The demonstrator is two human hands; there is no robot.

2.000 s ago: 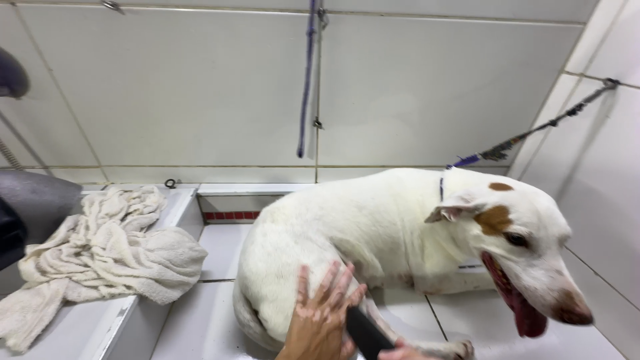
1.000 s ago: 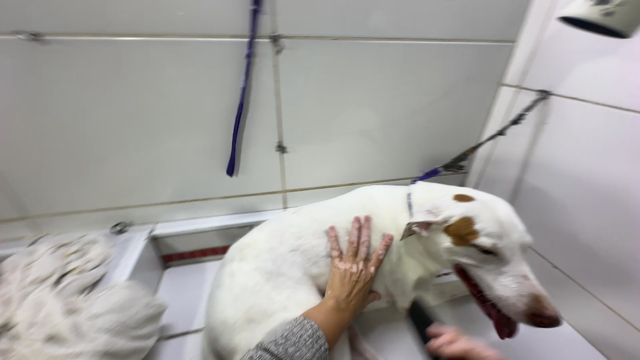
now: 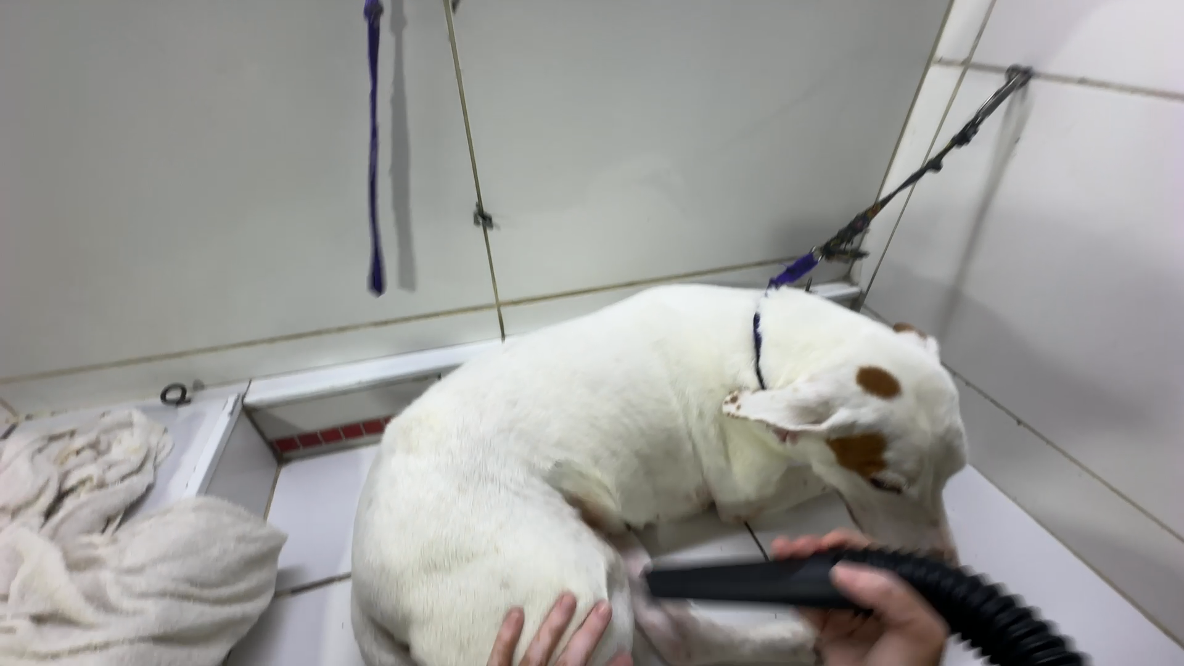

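Observation:
A white dog (image 3: 555, 407) with brown patches on its head lies on white tiles, its head lowered to the right. Around its neck runs a thin dark loop (image 3: 758, 347), joined to a tether (image 3: 888, 199) fixed at the right wall. My left hand (image 3: 560, 638) rests with spread fingers on the dog's haunch at the bottom edge; only the fingers show. In my right hand (image 3: 869, 601) is the black nozzle (image 3: 740, 581) of a ribbed black hose (image 3: 980, 601), its tip close to the dog's hind leg.
Crumpled cream towels (image 3: 157, 573) lie on a white ledge (image 3: 217, 444) at the left. A purple strap (image 3: 375, 157) hangs on the tiled back wall. Metal rings or hooks (image 3: 483, 218) are fixed to the wall. A red tile strip (image 3: 333, 435) runs behind the dog.
My left hand has gone from the dog's side to its haunch. The nozzle has moved from near the chest to the hind leg. The dog has lowered its head.

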